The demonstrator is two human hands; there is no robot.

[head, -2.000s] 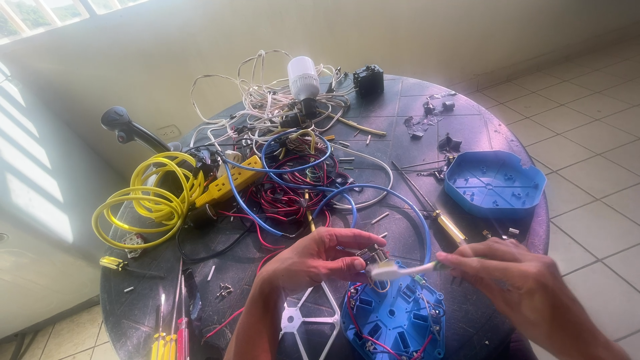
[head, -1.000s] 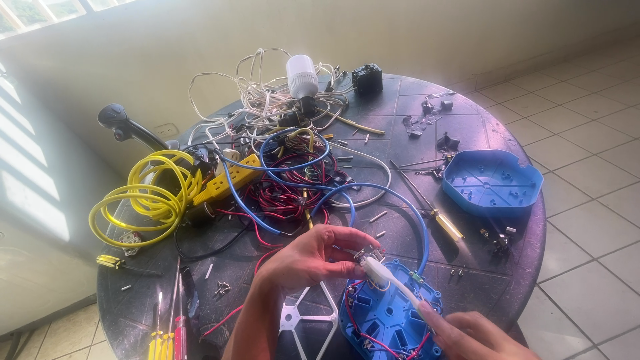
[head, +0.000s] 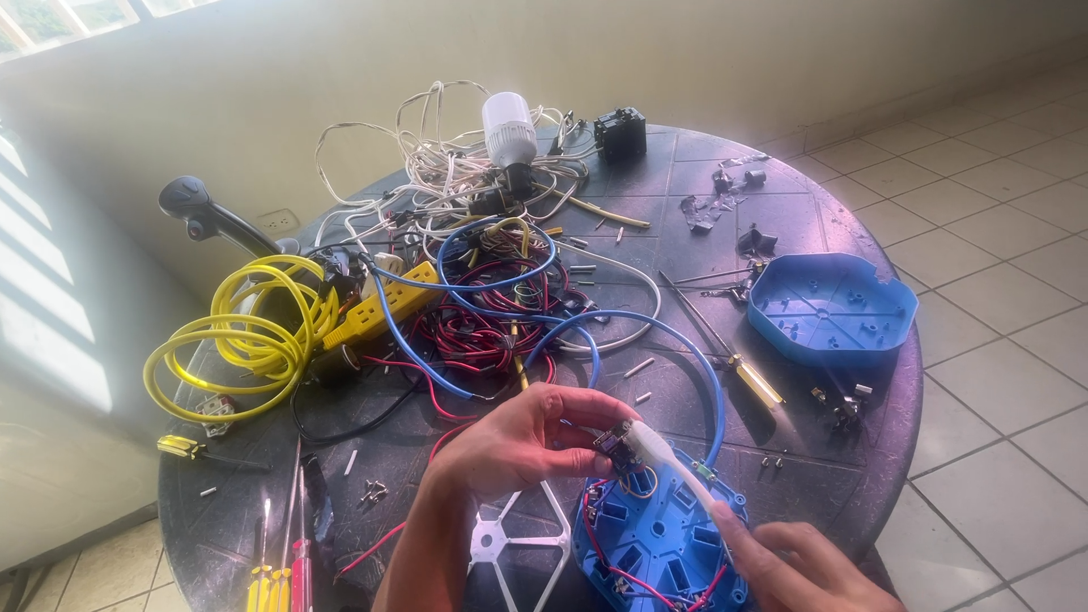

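Between its thumb and fingers my left hand point(head: 531, 442) holds a small dark electrical part point(head: 618, 446). My right hand point(head: 790, 552) grips the handle of a white plastic brush point(head: 667, 459), whose head touches that part; its bristles cannot be made out. Below both hands lies a blue plastic housing point(head: 659, 529) with slots, screw posts and red wires, and a blue cable point(head: 710, 365) curves beside it. A white spoked frame point(head: 487, 540) lies left of the housing, partly behind my left forearm.
Yellow cable point(head: 297, 340), a yellow power strip point(head: 378, 310) and tangled red-black wires point(head: 476, 340) cover the table's left. A white bulb point(head: 510, 132) stands at the back. Right are a blue cover point(head: 824, 310) and a screwdriver point(head: 752, 382). More screwdrivers point(head: 280, 586) lie at front left.
Two seconds ago the brush lay nearly level above the housing; it now slants down toward my right hand, which has moved lower. My left hand keeps its grip on the part.
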